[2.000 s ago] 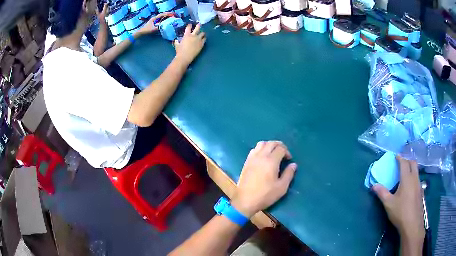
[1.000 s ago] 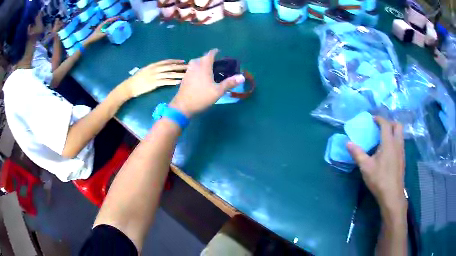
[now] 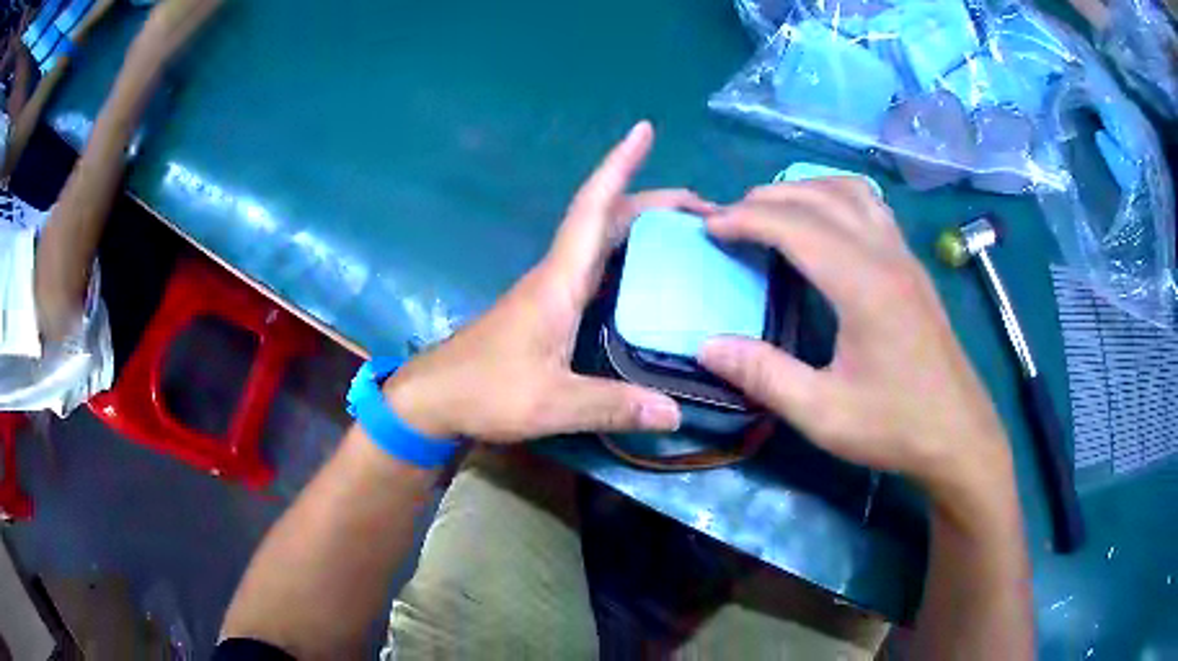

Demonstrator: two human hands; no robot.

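A light-blue rounded-square panel [image 3: 689, 284] lies over the black-rimmed face of a product body [image 3: 685, 377], near the bench's front edge. My right hand [image 3: 859, 329] grips the panel between thumb and fingers. My left hand [image 3: 536, 342], with a blue wristband, holds the body from its left side, thumb along the near side. A brown strap [image 3: 691, 457] shows at the body's near side. Whether the panel sits inside the rim cannot be told. More light-blue panel [image 3: 827, 173] shows behind my right hand, mostly hidden.
A clear plastic bag [image 3: 891, 91] of blue panels lies at the far right. A hammer [image 3: 1021, 349] and a grey gridded sheet [image 3: 1117, 368] lie right of my right hand. A neighbour's arm [image 3: 91, 181] is at the left, above a red stool [image 3: 194, 368].
My left hand has brought a strapped body from the far left to the front edge. My right hand has moved left with a panel, over the body. The view has shifted, showing the hammer.
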